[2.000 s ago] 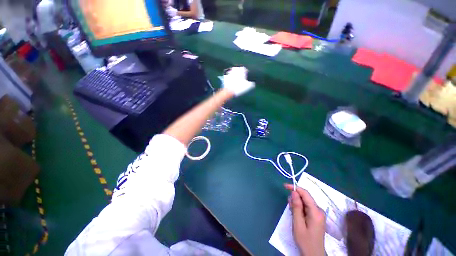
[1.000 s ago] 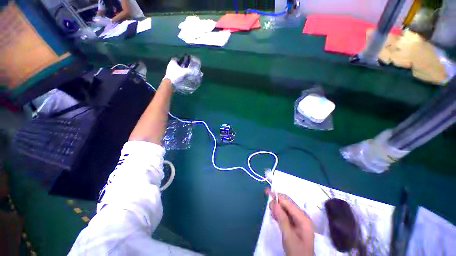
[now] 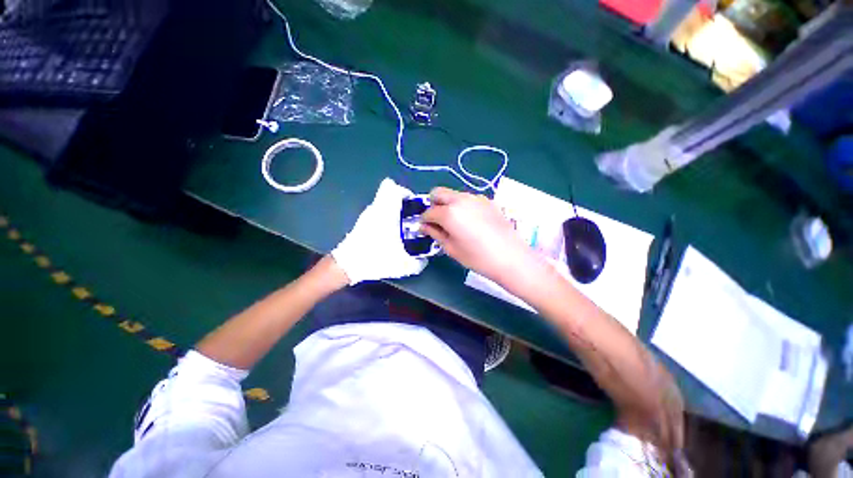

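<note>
My left hand [image 3: 376,243], in a white knit glove, holds a white electronic unit [image 3: 417,226] near the bench's front edge, its dark face up. My bare right hand [image 3: 458,222] is at the unit's right side, fingertips on the dark face. The white cable [image 3: 400,121] runs down the bench and loops just behind my right hand. Its plug is hidden; I cannot tell if it is in my fingers. A small metal-and-black part [image 3: 424,103] lies beside the cable.
An off-white tape roll [image 3: 292,165], clear bag [image 3: 318,93] and phone [image 3: 253,105] lie left. A bagged white unit [image 3: 585,93] lies behind. A mouse [image 3: 585,249] rests on an instruction sheet [image 3: 625,290]; pens [image 3: 662,266] and record sheets [image 3: 725,336] are right. A metal upright [image 3: 720,131] stands behind.
My left hand has come back from the rear of the bench to the front edge with a unit. My right hand has moved left to it. The view has tilted down.
</note>
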